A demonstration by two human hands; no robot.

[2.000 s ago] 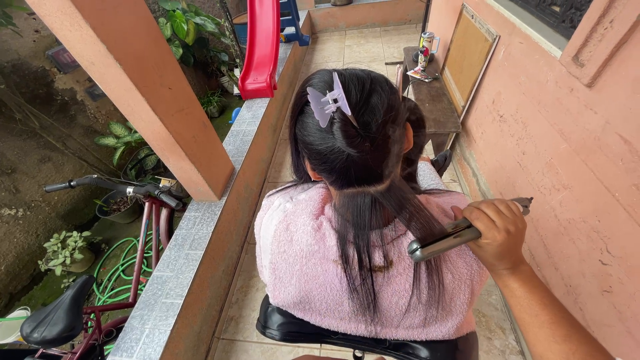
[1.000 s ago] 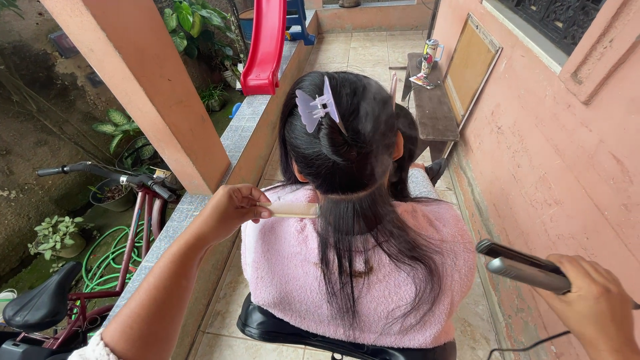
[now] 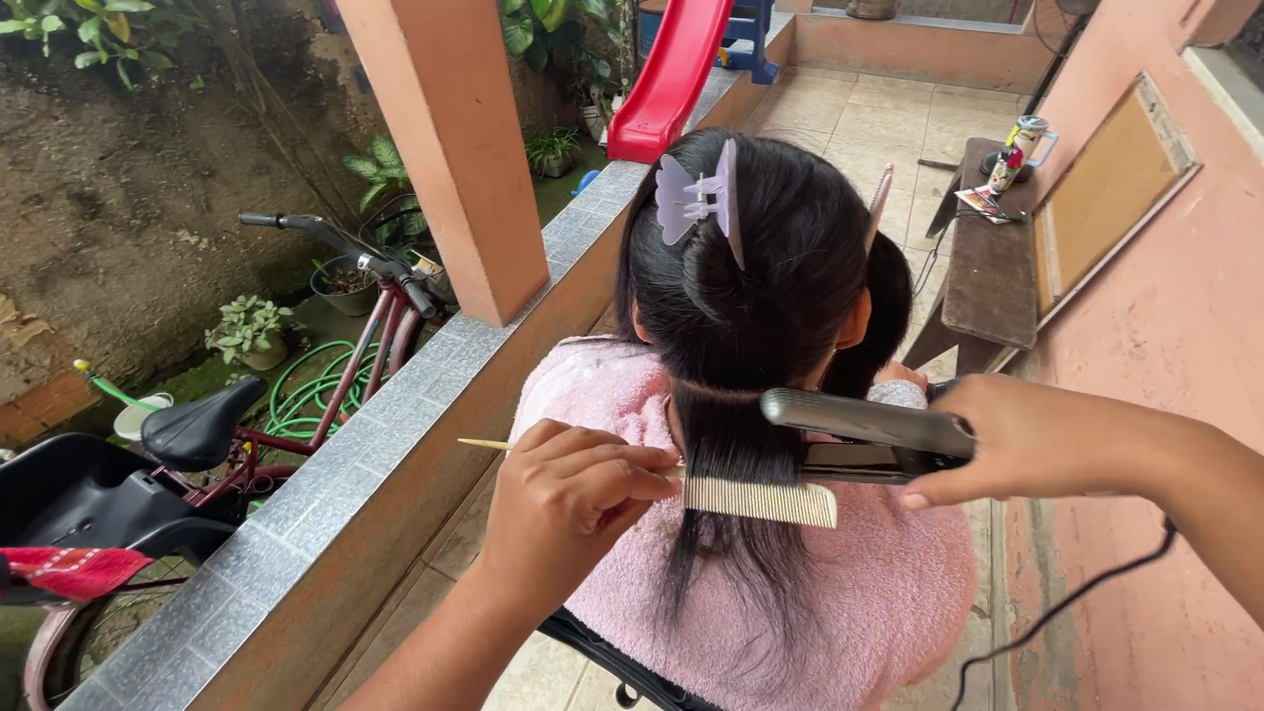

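Observation:
My left hand [image 3: 583, 504] grips a pale rat-tail comb [image 3: 760, 501], its teeth in a section of dark hair [image 3: 736, 439] at the nape of a seated person. Just above the comb, my right hand [image 3: 1027, 439] holds a dark hair straightener [image 3: 859, 425]; its two plates stand apart, the upper one over the hair section and the lower one partly hidden behind it. A lilac claw clip [image 3: 703, 196] pins the upper hair up, and a pink clip [image 3: 879, 205] sits at the right of the head. A pink towel [image 3: 869, 592] covers the person's shoulders.
The straightener's cord [image 3: 1071, 595] hangs at the lower right. A tiled low wall [image 3: 395, 420] and a pillar [image 3: 454, 148] stand left, with a bicycle [image 3: 202, 425] beyond. A wooden bench [image 3: 990, 281] holding a mug [image 3: 1025, 138] stands by the right wall. A red slide [image 3: 667, 84] is ahead.
The straightener has moved left from beside the person to the hair at the nape. My left hand, out of view at first, has brought the comb into the hair below the parting.

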